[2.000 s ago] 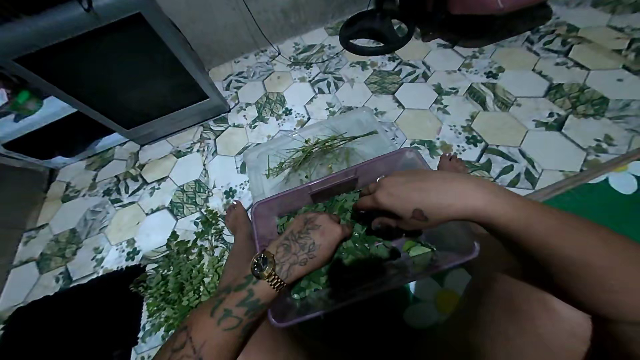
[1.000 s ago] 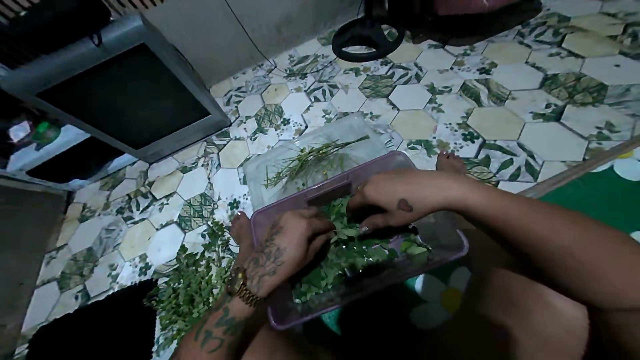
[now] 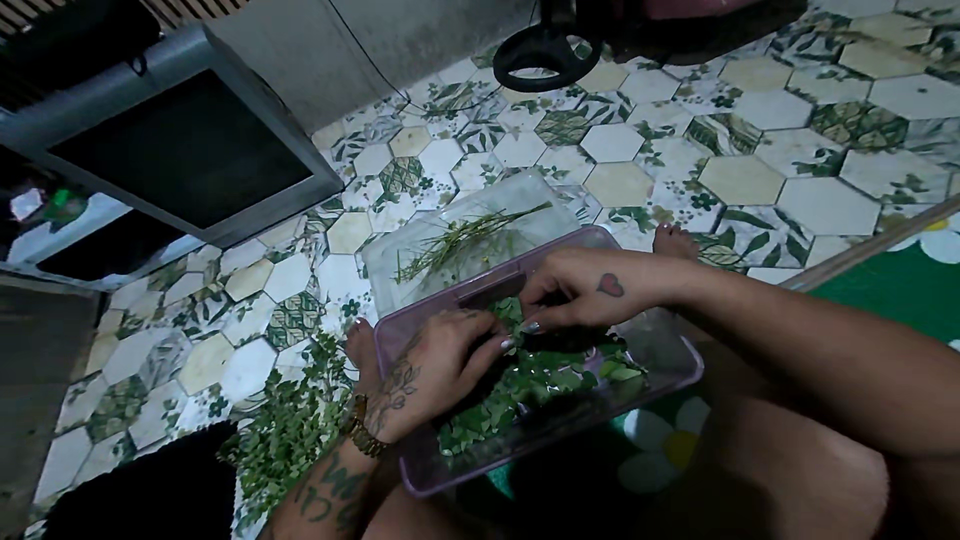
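Observation:
A clear plastic container with a purple rim [image 3: 679, 367] rests between my legs, with loose green leaves [image 3: 495, 405] spread over its bottom. Above them, my left hand [image 3: 442, 360] and my right hand [image 3: 592, 289] meet, their fingertips pinching a small leafy sprig [image 3: 510, 319] between them. Behind the container lies a translucent plastic lid [image 3: 390, 259] holding thin, mostly bare green stems [image 3: 472, 236]. A heap of leafy green sprigs [image 3: 296, 420] lies on the floor to the left, beside my left forearm.
A grey box television [image 3: 187, 142] stands at the upper left against the wall. On the patterned tile floor [image 3: 619, 184] near the back is a black ring-shaped base [image 3: 546, 60]. A green mat with flowers [image 3: 885, 292] lies at the right. Something black and dark [image 3: 150, 487] sits at the lower left.
Both hands were lower among the leaves in the container two seconds ago. They have come up and now hold a sprig between their fingertips.

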